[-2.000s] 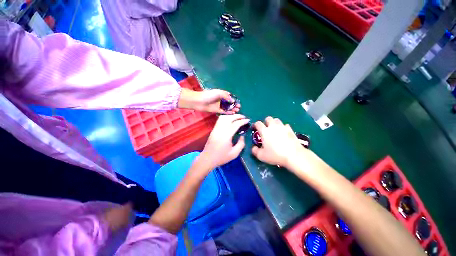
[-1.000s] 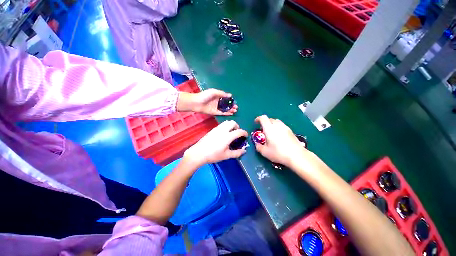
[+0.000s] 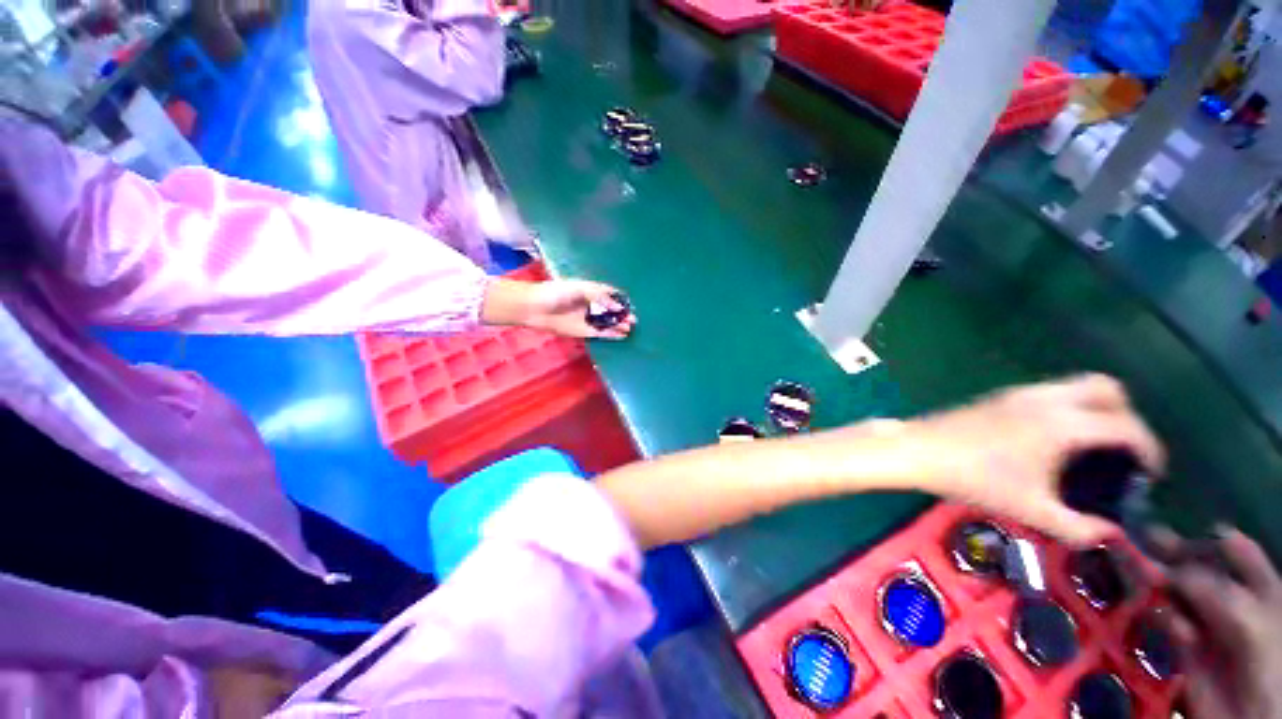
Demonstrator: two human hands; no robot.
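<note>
My left hand (image 3: 1033, 457) reaches over the red compartment tray (image 3: 849, 597) at lower right, shut on a dark round unit (image 3: 1104, 480). My right hand (image 3: 1234, 618) is blurred and cut off at the right edge, over the tray's right side; whether it holds anything cannot be told. The tray's pockets hold blue-faced units (image 3: 820, 667) at the near left and several dark-faced units (image 3: 1043, 629). A white-striped unit (image 3: 789, 406) lies on the green bench beyond my left forearm, with another unit (image 3: 740, 430) partly hidden by it.
A neighbour's hand (image 3: 555, 305) holds a round unit (image 3: 609, 312) at the bench edge. Stacked red trays (image 3: 471, 379) sit low at left. A white upright (image 3: 914, 183) stands on the green bench (image 3: 675, 281). Loose units (image 3: 633, 135) and a red tray stack (image 3: 872, 70) lie farther back.
Both my hands have moved right, from the bench edge to over the tray. The neighbour's hand has shifted slightly left. The view has shifted, showing more of the tray and far bench.
</note>
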